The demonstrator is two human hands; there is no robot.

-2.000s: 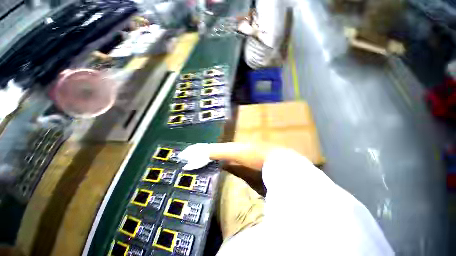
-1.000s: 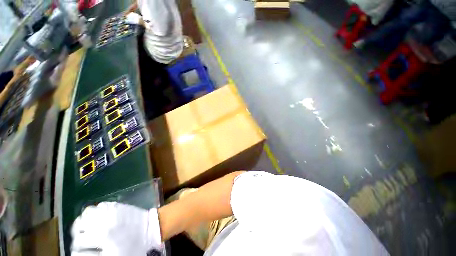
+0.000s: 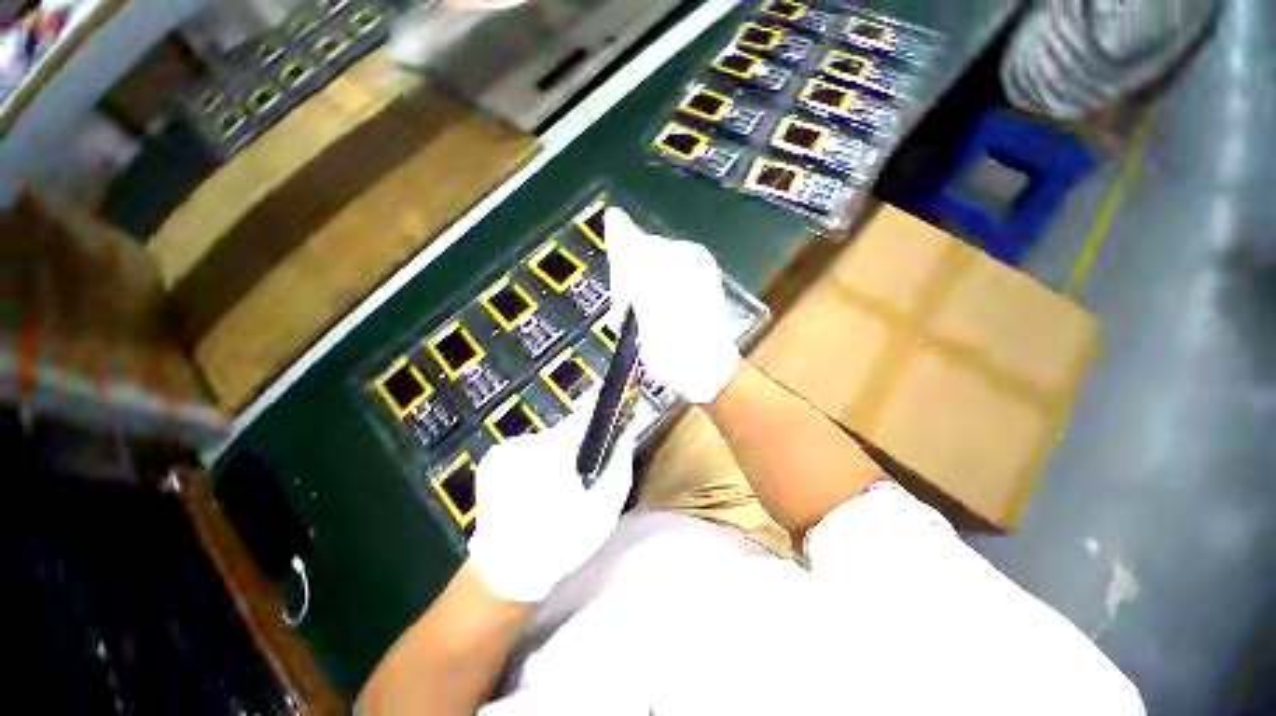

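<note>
A clear tray [image 3: 420, 445] of yellow-and-black keypad phones in two rows lies on the green bench in front of me. My left hand [image 3: 549, 515], white-gloved, holds a narrow black piece [image 3: 610, 406] upright above the tray's near row; it may be a battery cover seen edge-on. My right hand [image 3: 675, 311], also white-gloved, is over the tray's right end. Its fingertips are at the far-row end phone [image 3: 598, 225] and partly cover it. Whether it grips anything is hidden.
A second phone tray [image 3: 841, 204] lies further along the green belt [image 3: 343, 483]. A taped carton [image 3: 935, 350] stands beside the bench, with a blue stool [image 3: 1010, 182] behind it. A dark slab with a white cable [image 3: 266, 515] lies at left. Brown board [image 3: 343, 224] lies beyond the belt.
The view has swung toward the near end of the bench. My left hand has come into view with the black piece. My right hand is now over the phone tray at its far row.
</note>
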